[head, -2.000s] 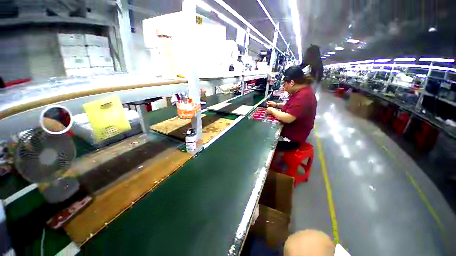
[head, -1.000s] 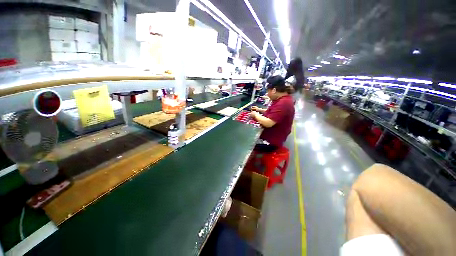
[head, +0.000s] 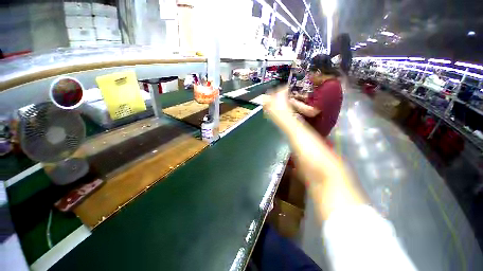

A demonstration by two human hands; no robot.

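Note:
My right arm reaches forward from the lower right, in a white sleeve. My right hand (head: 278,103) is blurred at the arm's end, above the far part of the long dark green belt (head: 190,198). It overlaps the view of the seated co-worker's arms. I cannot tell whether its fingers hold anything. My left hand is not in view.
A seated person in a dark red shirt (head: 327,103) is ahead at the belt's right side. A white bottle (head: 207,128) and an orange tool holder (head: 205,93) are by the post. A grey fan (head: 52,132) and brown board (head: 137,182) are left. A cardboard box (head: 286,217) is below the edge.
My right arm, bent at the lower right one second ago, is now stretched forward over the belt's far part. The view has shifted, so the bench and co-worker appear further right.

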